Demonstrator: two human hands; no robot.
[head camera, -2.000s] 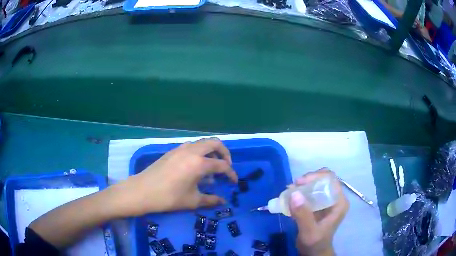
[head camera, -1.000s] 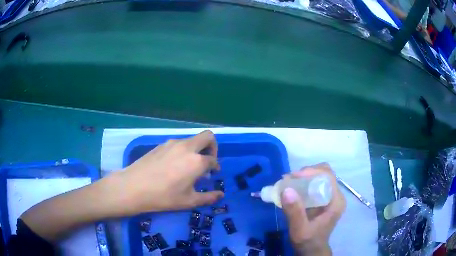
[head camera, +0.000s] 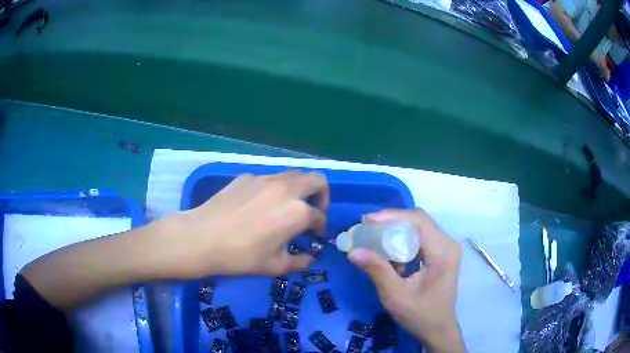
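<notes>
My right hand (head camera: 421, 276) holds a translucent needle-tip bottle (head camera: 382, 239) tilted on its side, its tip pointing left. The tip meets a small black part (head camera: 316, 248) beside the fingertips of my left hand (head camera: 259, 224). My left hand is over the blue tray (head camera: 304, 169), thumb and fingers around that small part; its fingers partly hide the grip. Several small black glossy parts (head camera: 326, 300) lie loose in the lower half of the tray. The tray sits on a white sheet (head camera: 470, 200).
Slim tweezers (head camera: 492, 263) lie right of the tray. Farther right are a spare bottle (head camera: 551, 294), pale slim tools (head camera: 549, 254) and a crumpled plastic bag (head camera: 570, 324). A second blue tray (head camera: 69, 201) is at left. A green channel (head camera: 276, 89) runs behind. A person's arm (head camera: 599, 65) shows top right.
My right hand has moved the bottle left, up to the left fingertips. The black parts near the tray's upper middle are now hidden by the hands and bottle. The camera view has shifted.
</notes>
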